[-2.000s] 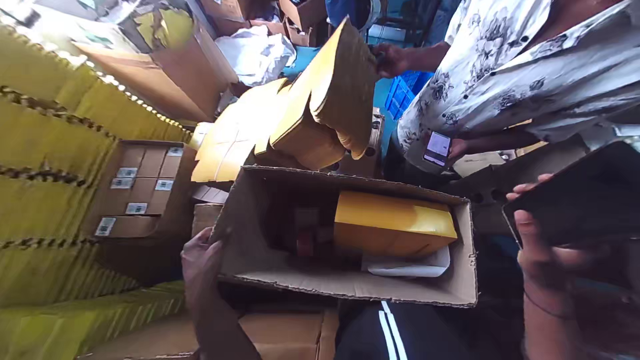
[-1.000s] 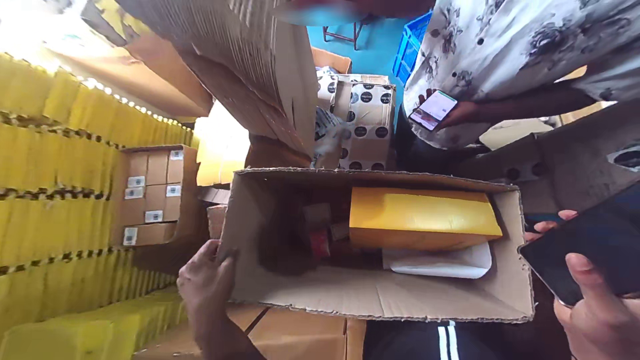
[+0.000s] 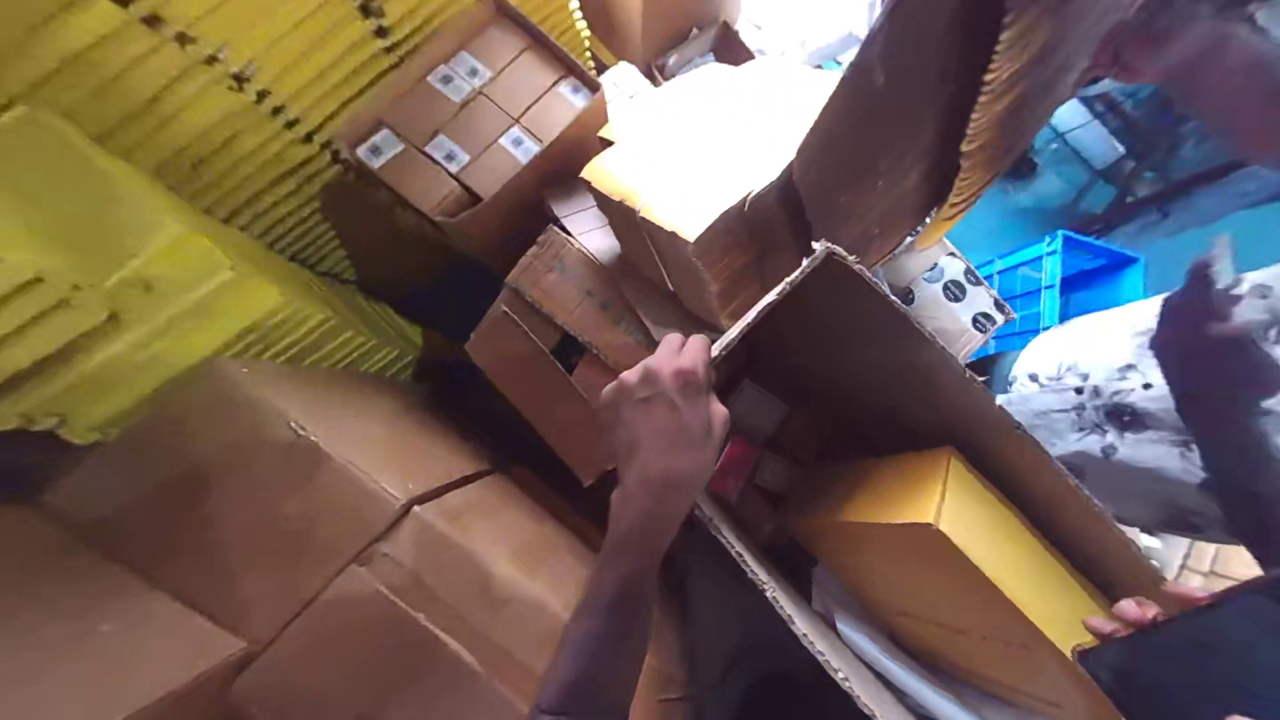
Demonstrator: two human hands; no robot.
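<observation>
My left hand (image 3: 665, 420) grips the near-left rim of an open cardboard box (image 3: 880, 340), its fingers folded over the edge. Inside that box lie a yellow carton (image 3: 960, 560), a white flat item (image 3: 890, 650) partly under it, and a small red item (image 3: 734, 468) among small boxes in the dark end. At the lower right edge, fingers of my right hand (image 3: 1140, 612) hold a dark flat device (image 3: 1190, 660), perhaps a tablet, beside the box's far end; most of this hand is out of view.
Closed cartons (image 3: 300, 500) stand at lower left, stacked yellow sheets (image 3: 150, 260) above them. A carton of small labelled boxes (image 3: 480, 120) is at top left. Brown stacked cardboard (image 3: 890, 120) rises behind the box. A person in a patterned shirt (image 3: 1110, 400) and a blue crate (image 3: 1065, 280) are at right.
The view has swung strongly. My left hand stays on the box's rim, and the box now appears steeply slanted. The phone in the other person's hand no longer shows.
</observation>
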